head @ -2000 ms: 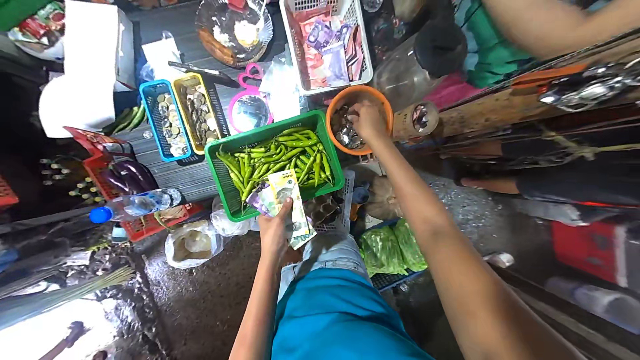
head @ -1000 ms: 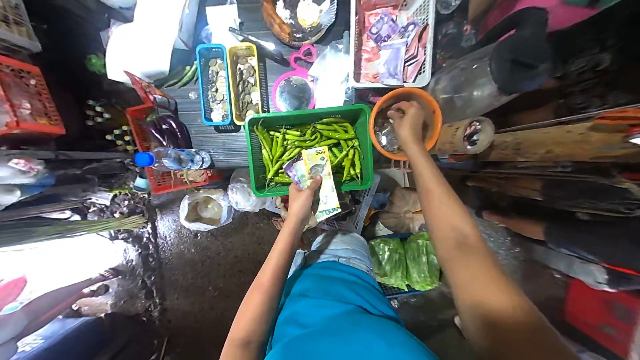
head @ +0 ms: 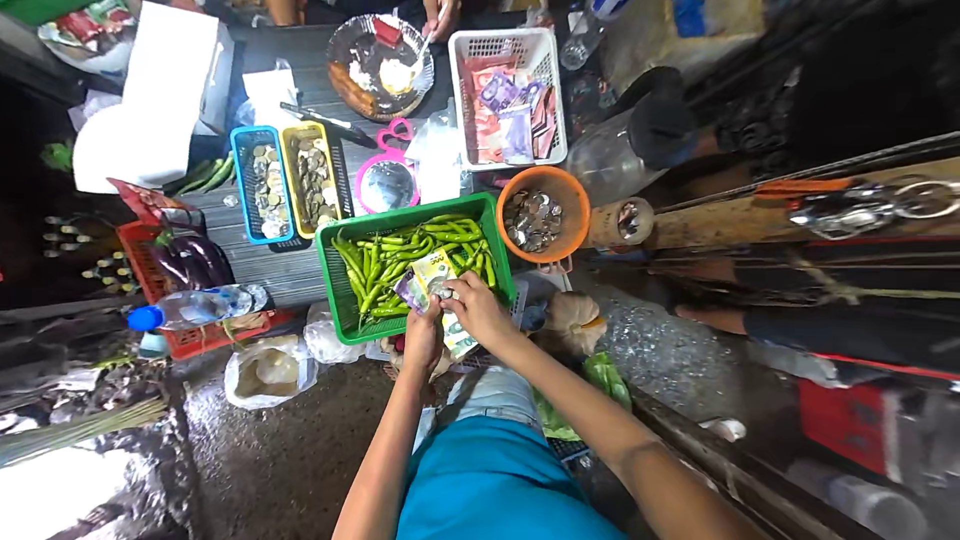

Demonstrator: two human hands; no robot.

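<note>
My left hand (head: 424,330) holds several banknotes (head: 433,271), yellow, purple and green, over the front of a green plastic basket (head: 341,319) of long green chili peppers (head: 382,266). The fingers of my right hand (head: 474,306) close on coins (head: 442,289) against the notes, touching my left fingertips. Right of the basket stands an orange plastic container (head: 577,217) with more coins inside. Above it a white basket (head: 560,112) holds red and purple banknotes. A blue basket (head: 234,161) and a yellow basket (head: 286,161) of coins sit side by side at the left.
A pink-framed hand mirror (head: 386,185) and a foil plate of food (head: 352,105) lie on the table, with another person's hand (head: 441,16) at the plate. Left are a water bottle (head: 199,307) and eggplants (head: 191,259). A wooden beam (head: 712,221) runs to the right, past a clear pitcher (head: 611,154).
My right hand has left the orange container and come to the banknotes in my left hand, with coins in its fingers. The left hand still holds the notes.
</note>
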